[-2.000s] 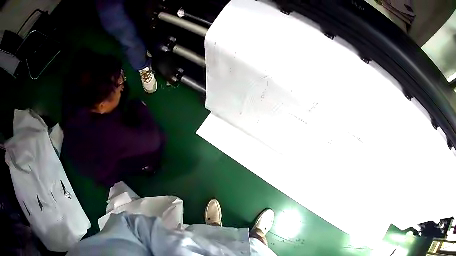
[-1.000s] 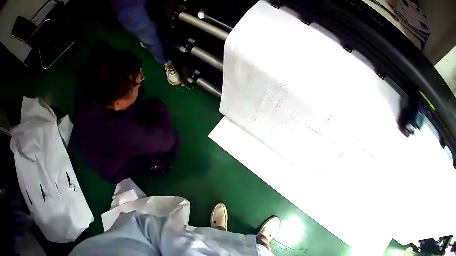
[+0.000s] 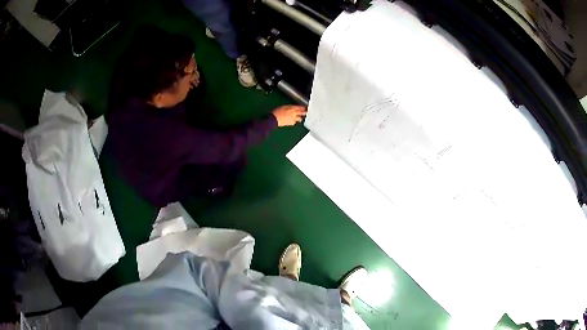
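Note:
Neither of my hands is in the picture; only my light blue sleeve or garment and my two pale shoes show at the bottom. A wide white plotter paper (image 3: pixel 412 148) with faint thin lines hangs over the front of the long black plotter (image 3: pixel 508 58) and reaches the green floor. Its right part is overexposed. Silver roller bars (image 3: pixel 293 53) show at the paper's left end. A crouching person in dark purple (image 3: pixel 183 145) reaches one hand to the paper's left edge.
A white bundle with short dark marks (image 3: pixel 71 193) lies at the left. Crumpled white paper (image 3: pixel 215 246) lies on the floor in front of me. Another person's blue-clad leg and shoe (image 3: pixel 246 71) stand by the rollers. A dark chair (image 3: pixel 87 22) is at the upper left.
The crouching person has stretched an arm out to the paper's left edge. The dark carriage seen on the paper at right one second ago is not visible now. My view has shifted, moving the scene rightward.

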